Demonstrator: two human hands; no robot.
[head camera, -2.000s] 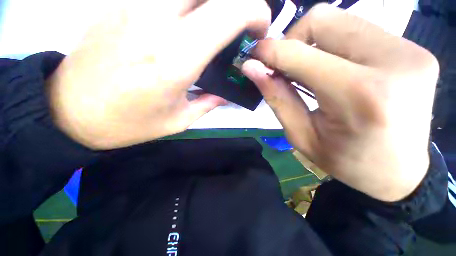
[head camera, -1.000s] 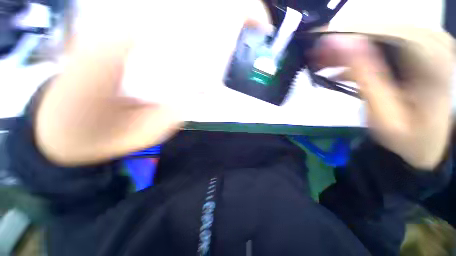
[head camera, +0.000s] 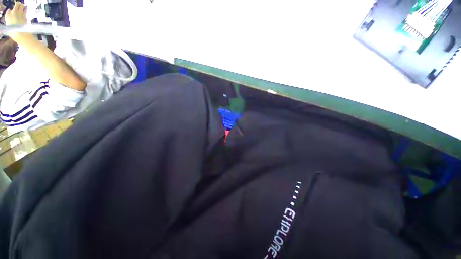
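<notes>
A back cover (head camera: 389, 43), a dark square plate that looks greyish in the glare, lies on the white bench top at the upper right, cut off by the frame's edge. A green circuit board (head camera: 422, 43) sits in its middle. A white ribbon cable (head camera: 434, 10) with several parallel wires runs from a white plug (head camera: 419, 25) on the board up out of the picture. Small teeth line the cover's right edge. Neither of my hands is in view; my dark sleeve and jacket fill the lower part.
The white bench top (head camera: 252, 35) has a green front edge (head camera: 303, 101) that slants down to the right. At the upper left is another person's bare forearm (head camera: 50, 63) with a white striped sleeve (head camera: 30, 101). Dark equipment stands behind it.
The view has swung to the left. Both my hands have left the picture. The cover with its cable now shows larger at the upper right, and another person has come into view.
</notes>
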